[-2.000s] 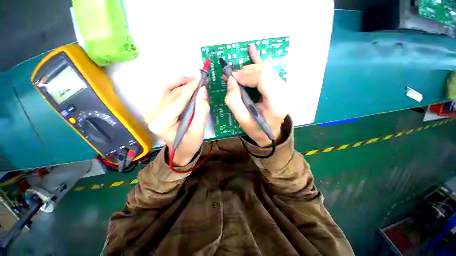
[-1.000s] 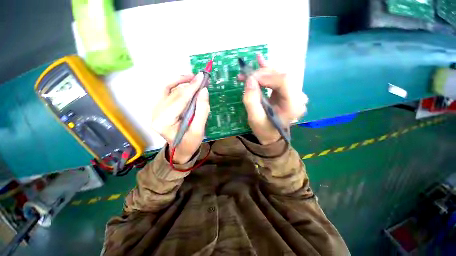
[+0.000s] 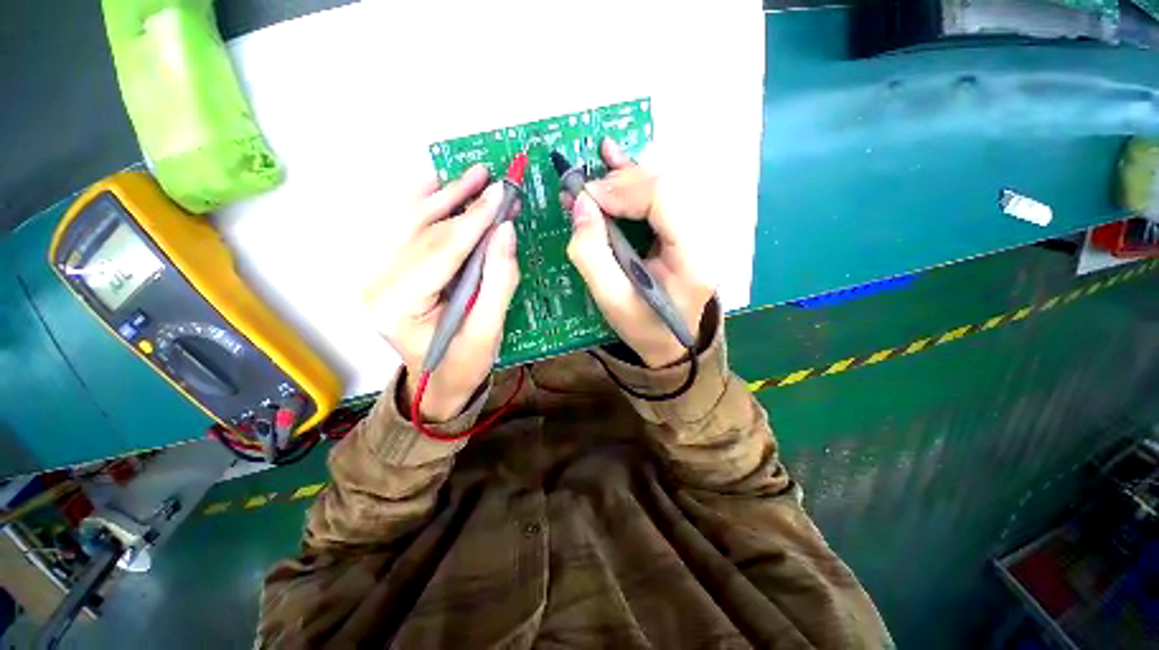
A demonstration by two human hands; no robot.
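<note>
A green printed circuit board (image 3: 547,241) lies on a white sheet (image 3: 381,89) at the bench edge. My left hand (image 3: 447,286) holds the red test probe (image 3: 468,273), its red tip over the board's upper middle. My right hand (image 3: 646,254) holds the black test probe (image 3: 636,269), its black tip just right of the red one. I cannot tell whether the tips touch the board. The yellow-orange digital multimeter (image 3: 191,311) lies left of the board, its display lit. Both hands cover parts of the board's sides.
A bright green-yellow wrapped bundle (image 3: 191,114) lies beyond the meter. A small white piece (image 3: 1026,208) lies on the teal bench (image 3: 890,165) at the right. A dark stand is at the upper right. Yellow-black tape (image 3: 941,345) crosses the floor.
The view has shifted, so the bench things sit elsewhere in the picture. My right hand has moved left over the board, bringing the black tip closer to the red tip than one second ago.
</note>
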